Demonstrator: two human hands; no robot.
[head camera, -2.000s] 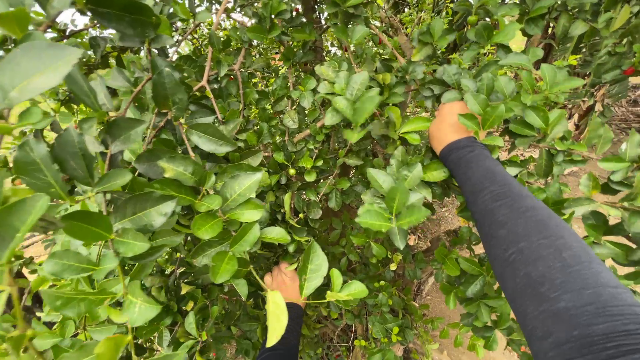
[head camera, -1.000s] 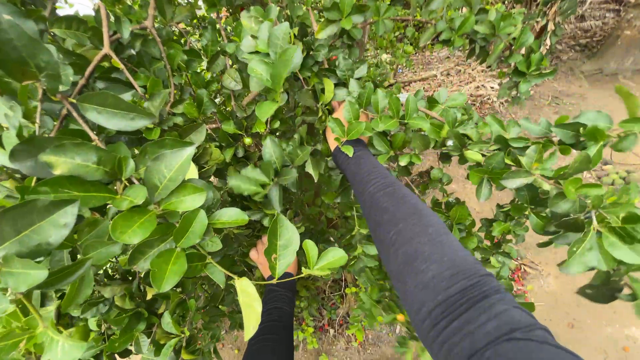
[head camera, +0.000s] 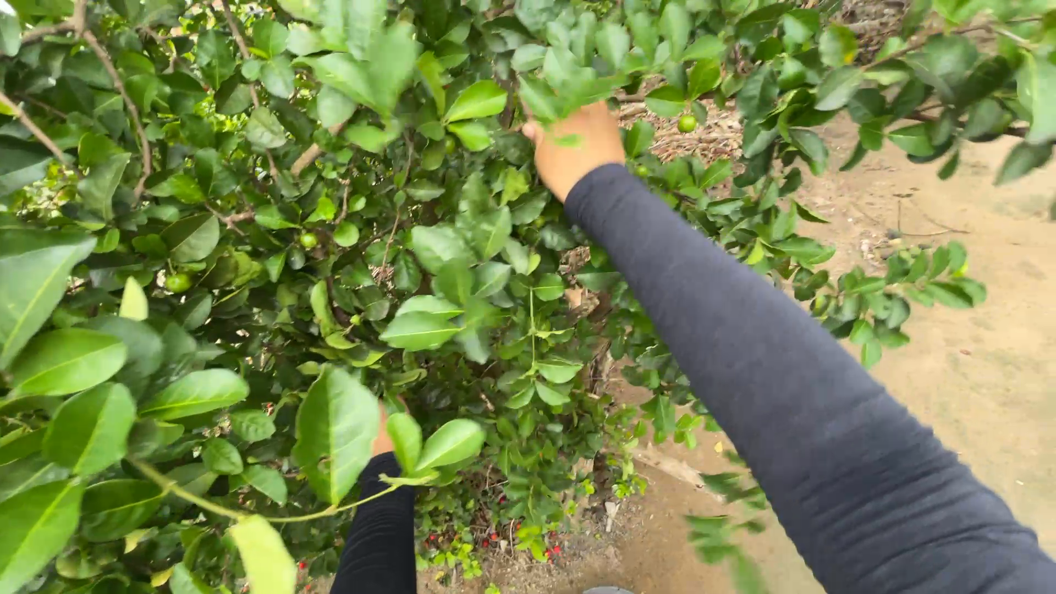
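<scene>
My right hand reaches into the upper middle of a leafy green bush, its fingers partly behind leaves at a branch; whether they grip it cannot be told. A dark sleeve covers that arm. Low in the foliage is my left hand, mostly hidden behind a large leaf, with its dark-sleeved arm rising from the bottom edge. A round green fruit hangs to the right of my right hand. Two more green fruits, one at the left and a smaller one, sit among the leaves.
Bare brown branches cross the upper left. Sandy ground lies on the right, with leafy branches reaching over it. Several small red fruits show low at the bush's foot. Part of a grey rounded object shows at the bottom edge.
The view has shifted. My right hand was at the outer right foliage two seconds ago and is now deeper among the middle leaves. My left hand, visible earlier, is now mostly covered by a leaf.
</scene>
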